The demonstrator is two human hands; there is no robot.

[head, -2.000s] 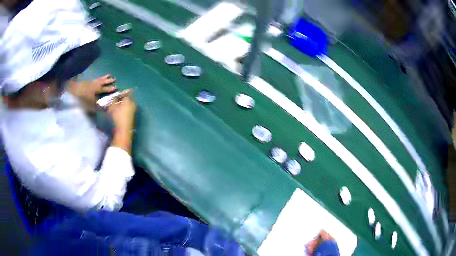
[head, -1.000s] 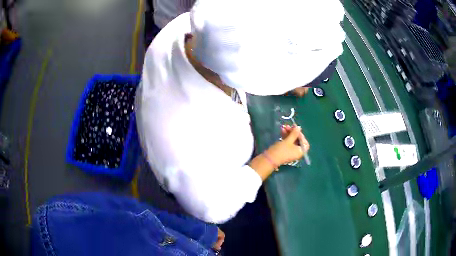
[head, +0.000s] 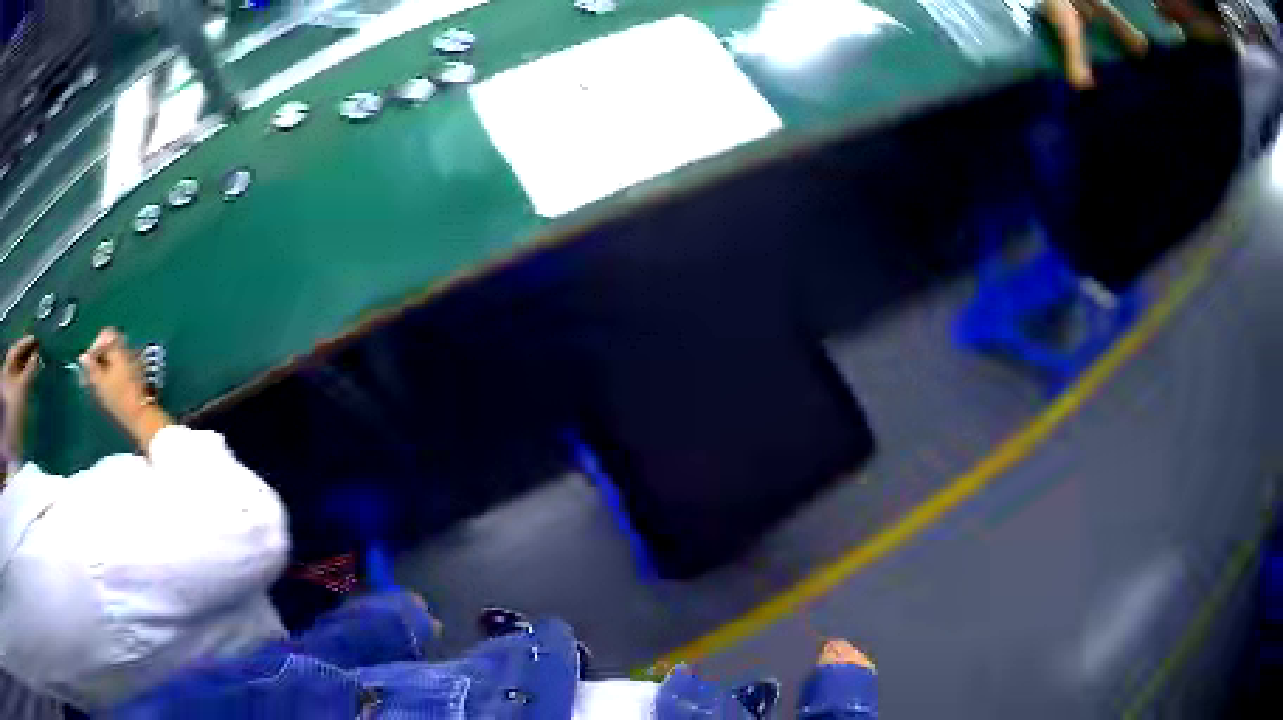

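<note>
A blank white work sheet [head: 626,113] lies flat on the green-covered bench in front of me. Round black-rimmed units with pale centres [head: 362,106] stand in a loose row beyond and left of it. My right hand [head: 844,654] is small at the bottom, beside my body and away from the bench; its fingers are too blurred to read. Only a sliver of my left hand [head: 426,613] shows at the end of its denim sleeve, also away from the bench.
A white-sleeved person [head: 141,542] works at the bench on the left. Another person's hand [head: 1076,35] is at the upper right. A blue stool [head: 1034,303] stands on the right. A large dark object [head: 746,450] is below the bench edge [head: 422,293]. A yellow line [head: 901,528] crosses the floor.
My view has swung from the neighbour and blue crate to the white sheet and floor. The crate is out of view. My right hand now shows low beside my body, off the sheet.
</note>
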